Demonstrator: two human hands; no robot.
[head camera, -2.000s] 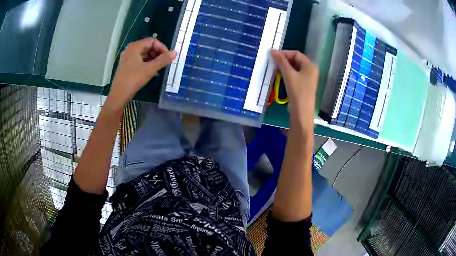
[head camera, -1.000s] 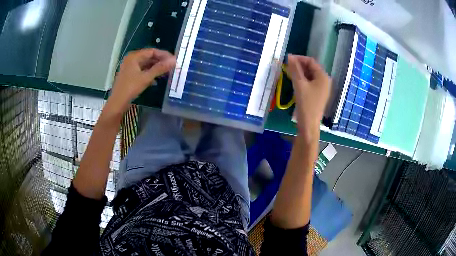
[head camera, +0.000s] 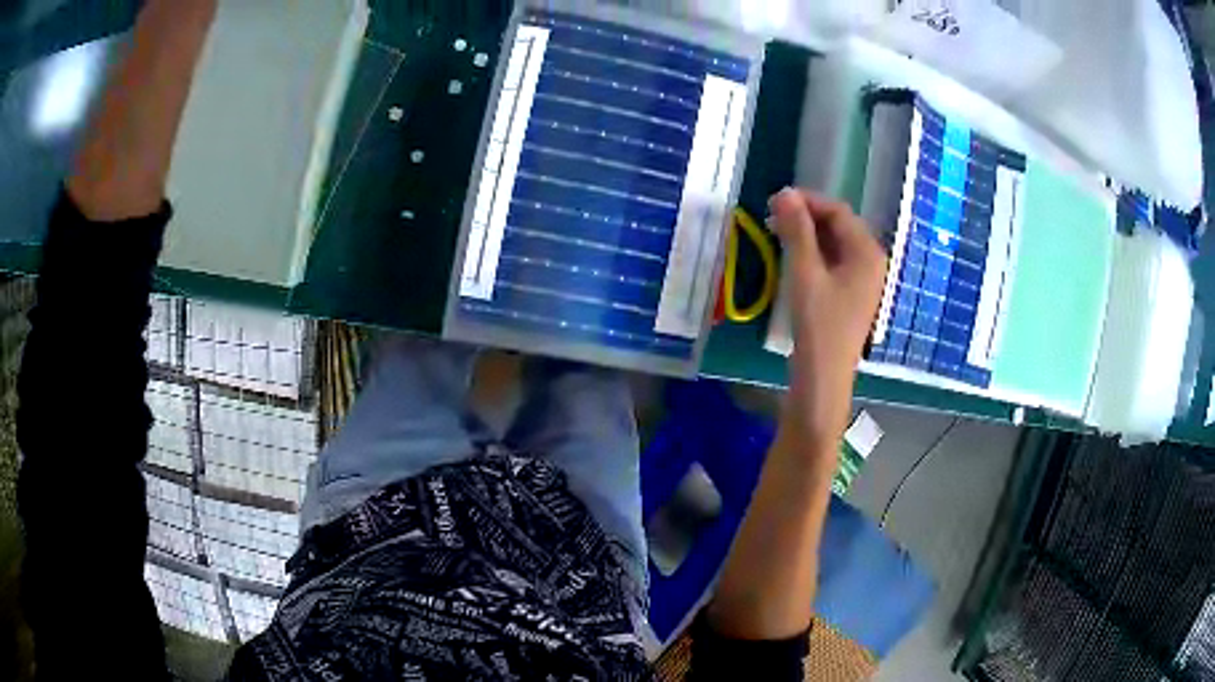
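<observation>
A laid-up panel (head camera: 600, 187) lies in front of me, blue cell face up, with a white strip down each side and a greyish see-through rim. Its near edge overhangs the bench edge. My right hand (head camera: 833, 260) is raised to the right of the panel, thumb and fingertips pinched together; whether something thin is between them cannot be told. My left forearm reaches up at the far left, and the left hand is cut off by the top edge of the picture.
Scissors with yellow and red loops (head camera: 753, 267) lie right of the panel. A pale stack (head camera: 253, 133) is at left, small white scraps beside it. A spare cell pile (head camera: 939, 247) lies on mint-green sheets (head camera: 1066, 280) at right. Milky film and marked white paper (head camera: 979, 33) are behind.
My left arm has swung from beside the panel up to the far left, its hand leaving the picture. My right hand stays right of the panel. The whole panel now shows lower in view.
</observation>
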